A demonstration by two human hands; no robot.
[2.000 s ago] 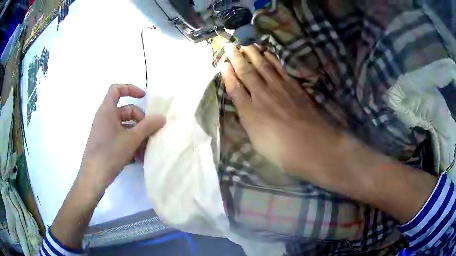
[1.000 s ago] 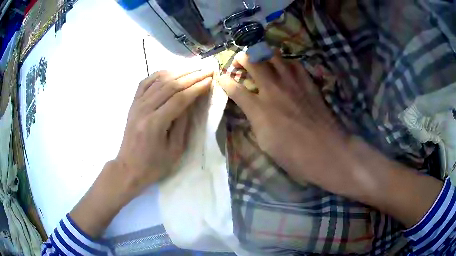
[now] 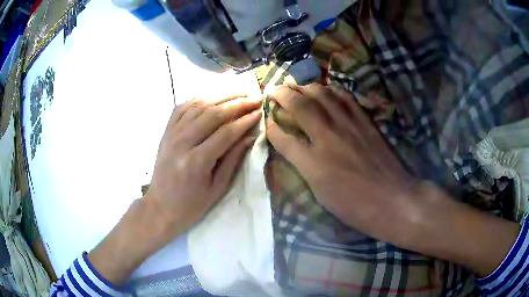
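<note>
The plaid lining (image 3: 348, 264) lies wrinkled right of the seam. The cream strip (image 3: 235, 243) lies left of it and hangs over the table's front edge. Their edges meet just in front of the sewing machine head (image 3: 203, 35). My left hand (image 3: 200, 154) holds the strip's edge at the seam, fingertips close to the lit needle area. My right hand (image 3: 342, 148) holds the lining's edge there, fingers bent, fingertips almost touching the left ones. The needle and presser foot cannot be made out clearly.
The white machine table (image 3: 87, 145) has dark worn marks at the left and a measuring scale (image 3: 165, 281) along its front edge. A gathered cream-white piece (image 3: 502, 154) lies at the far right. Cream cloth (image 3: 17, 232) hangs beyond the table's left edge.
My left hand, apart from the seam and loosely curled two seconds ago, has moved right to the strip's edge by the needle. My right hand's spread fingers have bent onto the lining and come slightly nearer me.
</note>
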